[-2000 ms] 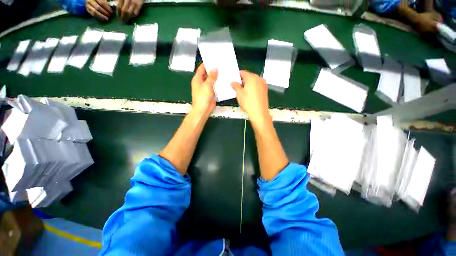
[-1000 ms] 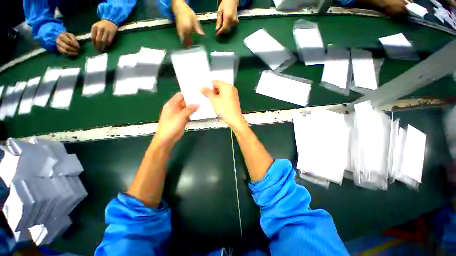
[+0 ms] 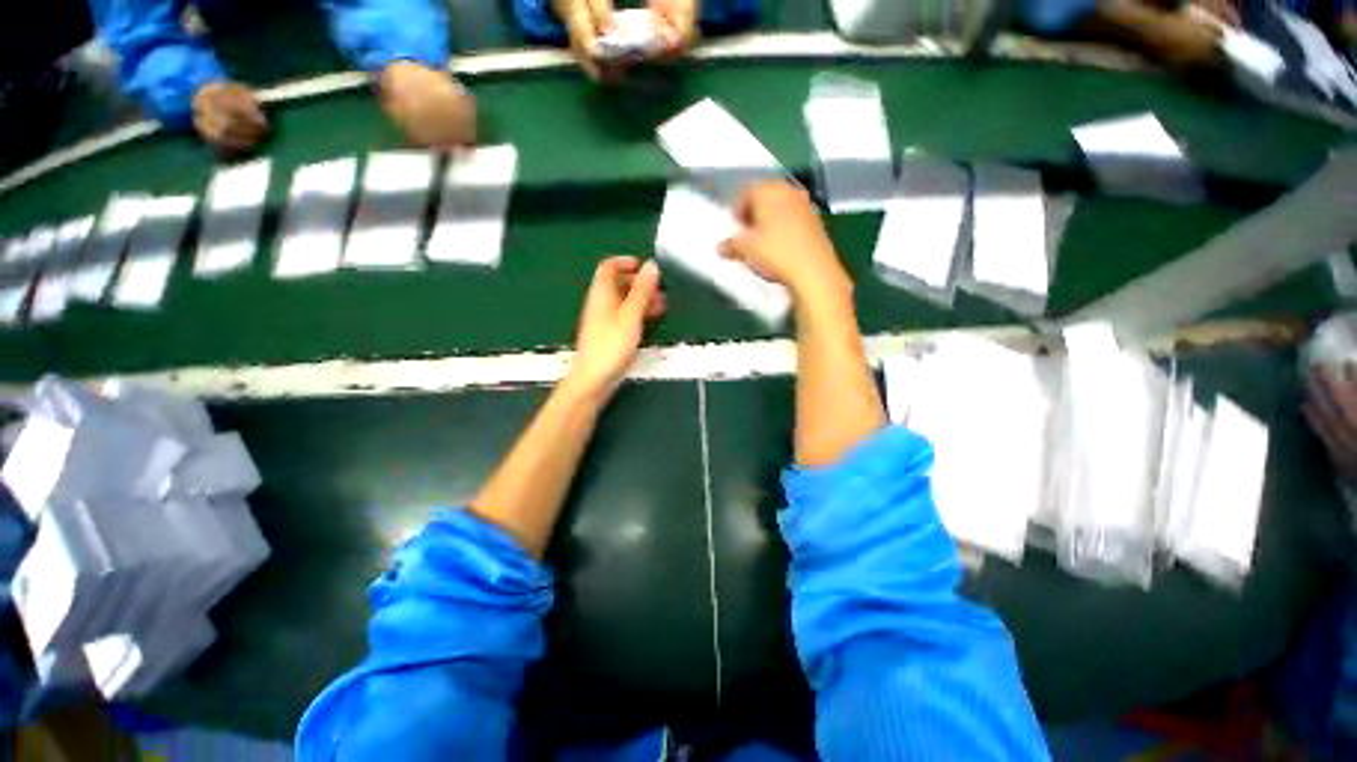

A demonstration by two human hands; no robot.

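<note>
My right hand (image 3: pixel 789 246) is over the belt with its thumb and fingers on a white packed piece (image 3: pixel 697 235), which lies at a slant. My left hand (image 3: pixel 615 320) is just left of that piece, fingers slightly curled, with nothing visible in it; a small gap seems to separate them. Another slanted piece (image 3: pixel 717 137) lies just beyond, partly behind my right hand. A row of packed pieces (image 3: pixel 472 206) lies on the green conveyor belt (image 3: pixel 581 223) at left. More packed pieces (image 3: pixel 1009 235) lie at right.
A leaflet stack (image 3: pixel 134 521) is on the ledge (image 3: pixel 625 581) at far left. A pile of packed pieces (image 3: pixel 967 432) is at right. A pale side rail (image 3: pixel 491 372) divides belt and ledge. A slanting post (image 3: pixel 1220 253) is at right. Other people's hands (image 3: pixel 424 104) are across the belt.
The piece held in both hands is out of them; one more piece lies in the left row. My right hand has moved right onto another piece, now turned to a steeper slant.
</note>
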